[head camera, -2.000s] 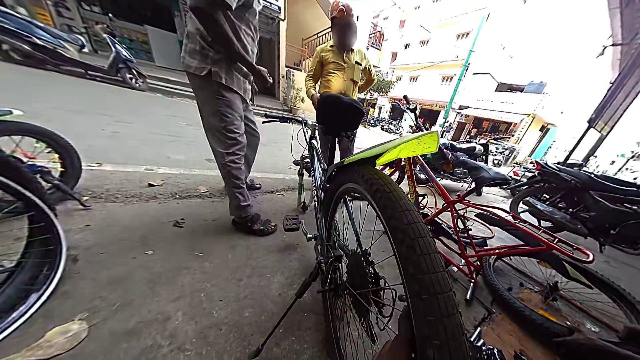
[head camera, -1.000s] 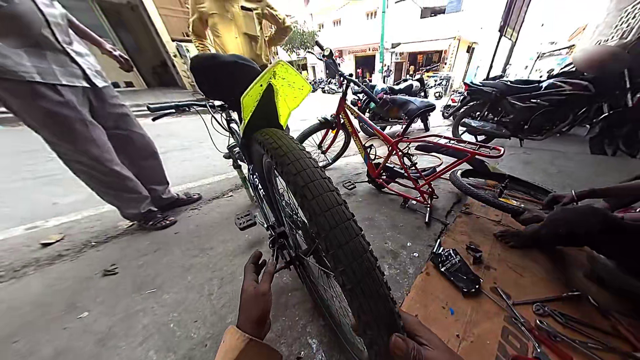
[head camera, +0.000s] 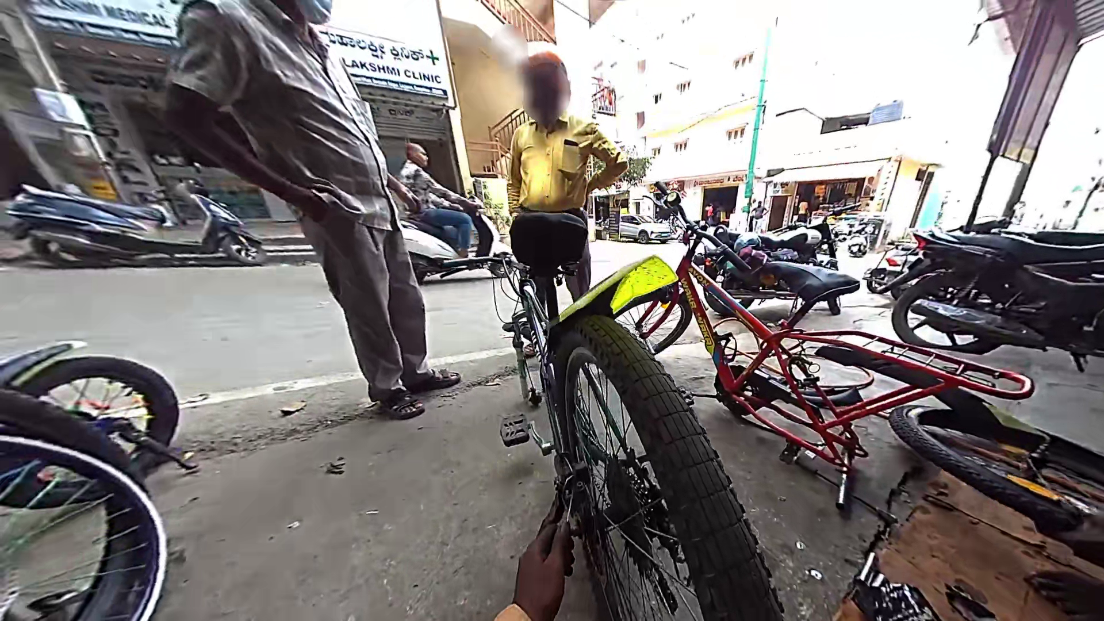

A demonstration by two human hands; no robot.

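A bicycle stands directly before me, its rear wheel with a knobby black tire [head camera: 664, 431] closest to the camera. Above the wheel is a yellow-green rear mudguard [head camera: 634, 285], and beyond that a black saddle [head camera: 548, 241]. Low on the wheel's left side, my left hand [head camera: 545, 561] reaches up to the rear axle area [head camera: 573, 483], fingers bent close to the hub; whether it grips a part there cannot be told. A pedal [head camera: 516, 430] lies forward of the hand. My right hand is out of the frame.
Right of the wheel is a red bicycle frame [head camera: 776, 345] without its rear wheel, beside a loose wheel [head camera: 992, 466] and a brown board [head camera: 975, 552]. Bicycle wheels [head camera: 78, 526] stand at left. Two people stand ahead; a co-worker's hand is at lower right.
My left hand has moved from open beside the wheel up to the axle area. My right hand, at the tire's bottom one second ago, has left the view. The view has swung left.
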